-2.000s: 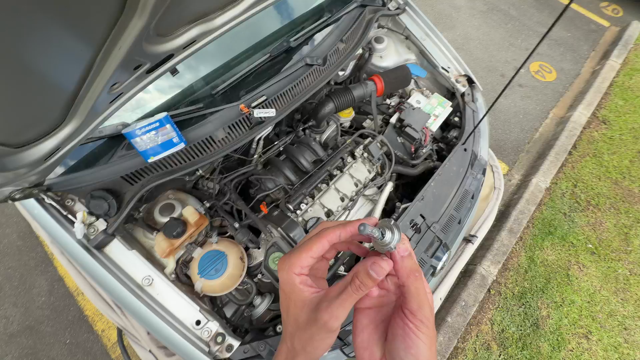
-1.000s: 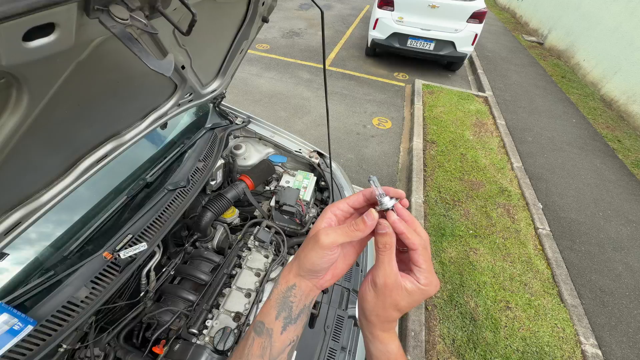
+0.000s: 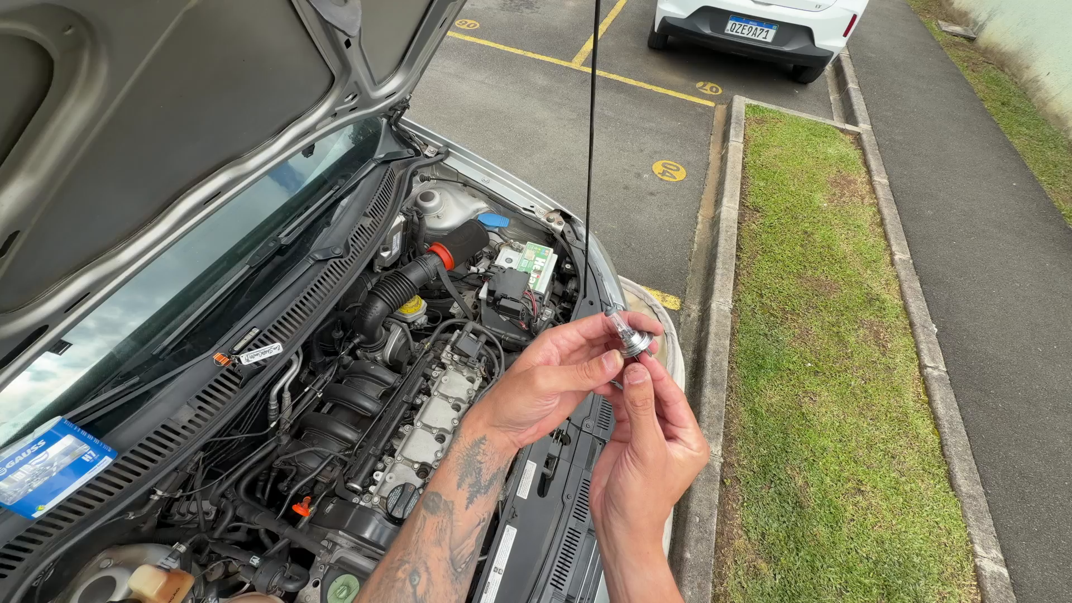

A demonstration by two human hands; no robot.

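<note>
A halogen headlight bulb (image 3: 630, 335) with a metal base is held up above the front edge of a car's engine bay, its glass end pointing up and to the left. My left hand (image 3: 557, 377) grips it from the left between thumb and fingers. From below, my right hand (image 3: 649, 444) holds the base with thumb and fingertips. Both hands touch the bulb at once. Beneath and left of them lie the engine's valve cover (image 3: 431, 419) and the car battery (image 3: 536, 264). A blue Gauss bulb box (image 3: 52, 467) rests on the cowl by the windshield.
The raised hood (image 3: 167, 126) fills the upper left. A thin hood prop rod (image 3: 592, 126) stands beyond my hands. A black intake hose (image 3: 398, 293) crosses the engine bay. At right are a concrete curb (image 3: 716, 352), a grass strip (image 3: 821, 377) and a parked white car (image 3: 758, 42).
The view has swung from over the engine toward the curb, grass and white car. Both hands still hold the bulb, whose glass end shows more plainly than in the oldest frame.
</note>
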